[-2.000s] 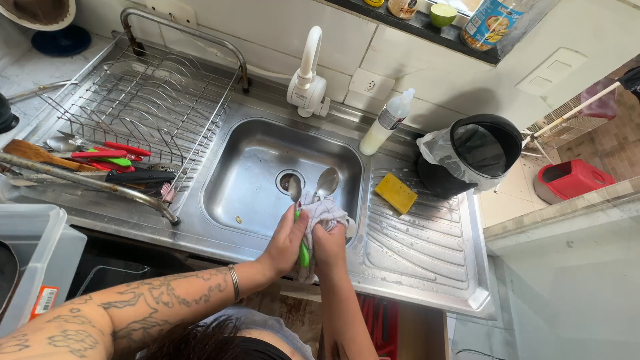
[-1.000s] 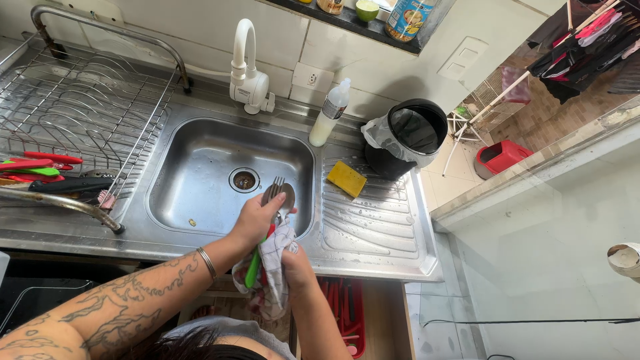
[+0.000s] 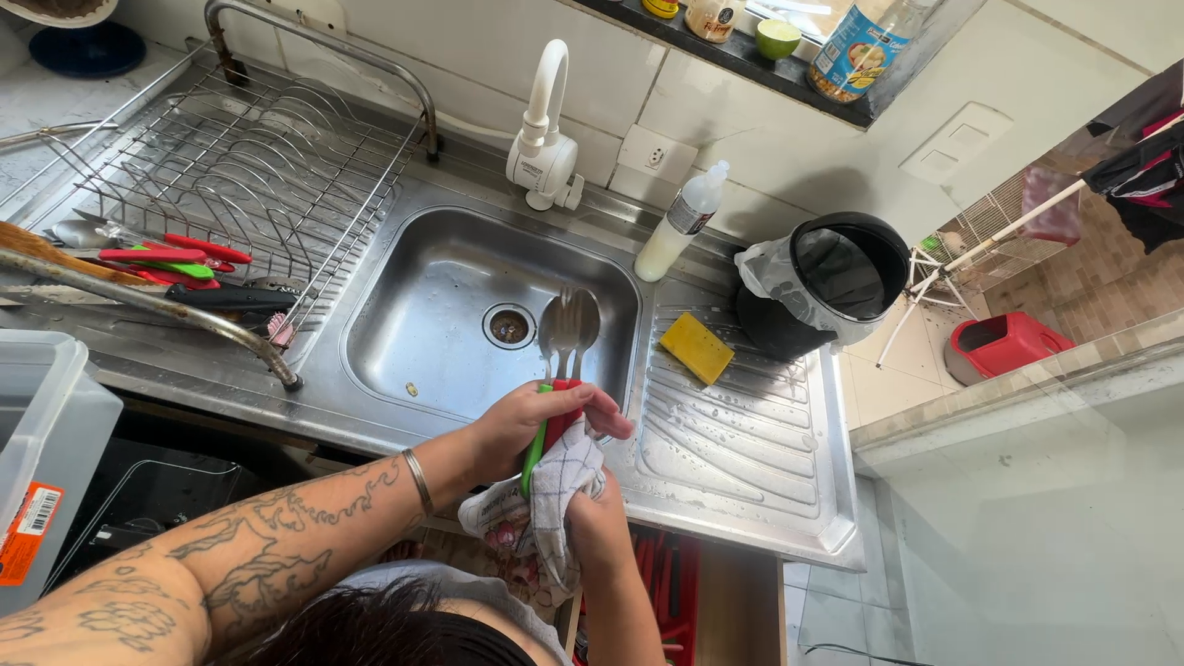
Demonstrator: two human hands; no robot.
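Note:
My left hand (image 3: 541, 416) grips several pieces of cutlery by their red and green handles, over the near edge of the steel sink (image 3: 444, 277). A fork (image 3: 573, 324) and spoon bowls point up and away from me. My right hand (image 3: 597, 518) holds a white checked dish towel (image 3: 564, 481) around the lower part of the handles. The handle ends are partly hidden by the towel.
A wire dish rack (image 3: 277, 166) with utensils stands at left, a clear plastic box (image 3: 55, 416) nearer. Right of the sink are a yellow sponge (image 3: 697, 348), a bottle (image 3: 682, 222) and a black bin (image 3: 823, 277). Below is an open drawer (image 3: 731, 592) with red-handled cutlery.
The cutlery has turned more upright in my left hand, its heads fanned together above my fingers. My right hand keeps hold of the towel, now against the handles. The view has shifted left again.

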